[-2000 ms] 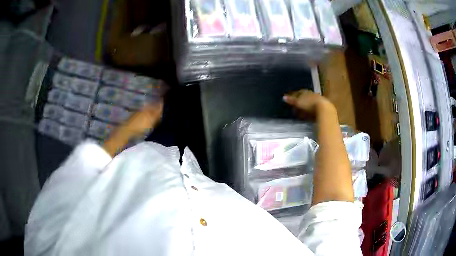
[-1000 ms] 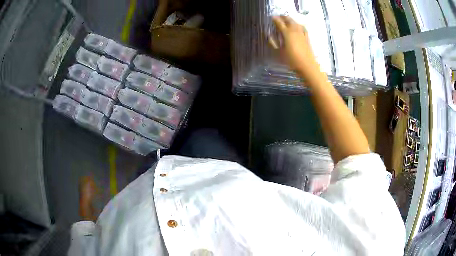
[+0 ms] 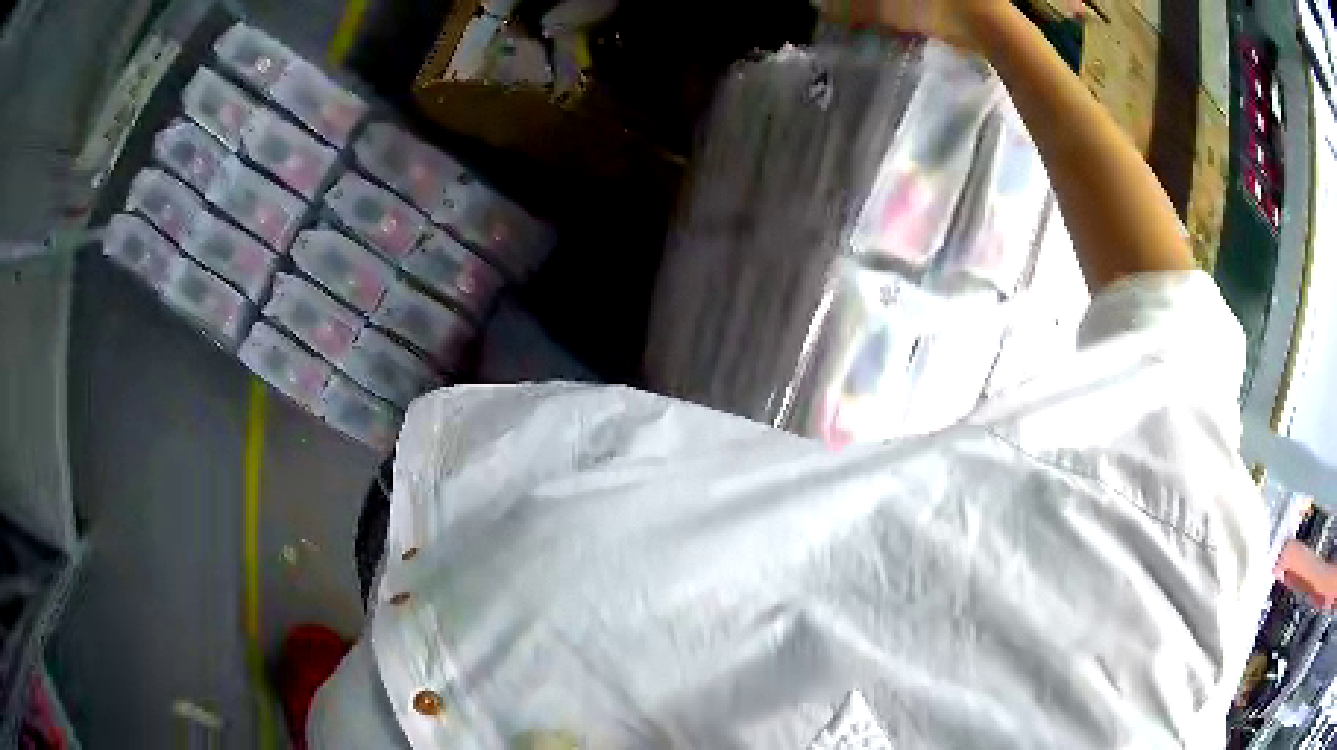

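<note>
A tall stack of filled trays [image 3: 755,242] stands right in front of my body, its many clear layered edges facing left. Bagged pink-grey phones [image 3: 924,176] show in the pockets on top. My right hand [image 3: 902,15] is at the stack's far edge, partly cut off by the top of the picture; its fingers are too hidden to tell whether they grip the trays. My shirt covers the near part of the stack. My left hand is out of view.
Another stack of filled trays [image 3: 345,249] is at the left, beside a pale cart handle [image 3: 52,252]. An open brown carton [image 3: 491,110] stands beyond it. A red object [image 3: 308,667] is at the lower left. The line's long pale edge [image 3: 1298,264] runs along the right.
The large tray stack now appears closer to my body and lower in view. My right hand has moved from its top to its far edge. The blurred hand at lower left has left view.
</note>
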